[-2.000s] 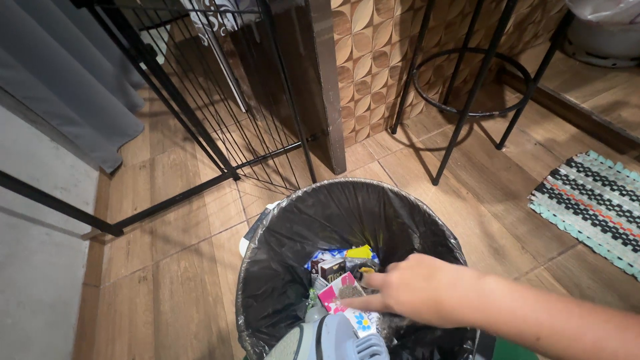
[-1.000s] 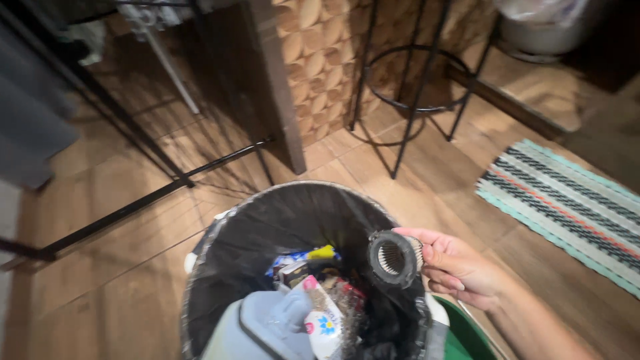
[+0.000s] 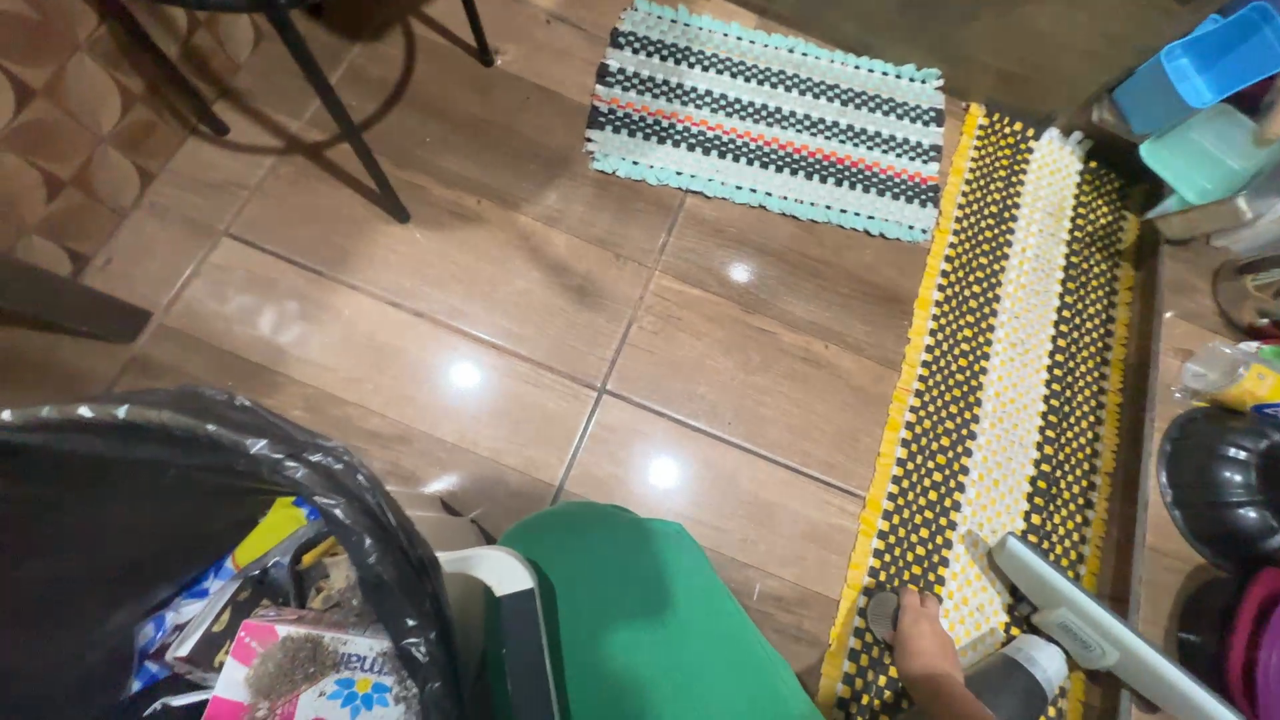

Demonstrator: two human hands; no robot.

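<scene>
My right hand (image 3: 926, 638) is low at the right, over the black-and-yellow woven rug (image 3: 930, 490). Its fingertips pinch what looks like the small round ribbed filter (image 3: 882, 613). Just right of the hand are a dark grey cylinder with a clear end (image 3: 1025, 672) and a pale vacuum-cleaner floor head (image 3: 1105, 625). At lower left a bin lined with a black bag (image 3: 385, 540) holds a pink-and-white carton (image 3: 345, 668) with grey dust on it, and other wrappers. My left hand does not show.
A green object (image 3: 640, 610) stands beside the bin, next to a white-edged dark item (image 3: 512, 600). A striped mat (image 3: 770, 125) lies farther off, and stool legs (image 3: 335, 115) stand at upper left. Along the right, a shelf or counter carries plastic containers (image 3: 1195, 75) and a black bowl (image 3: 1225, 485).
The view has swung right. My right hand, over the bin two seconds ago and at its rim with the filter one second ago, is now over the rug. The light-blue container no longer shows in the bin.
</scene>
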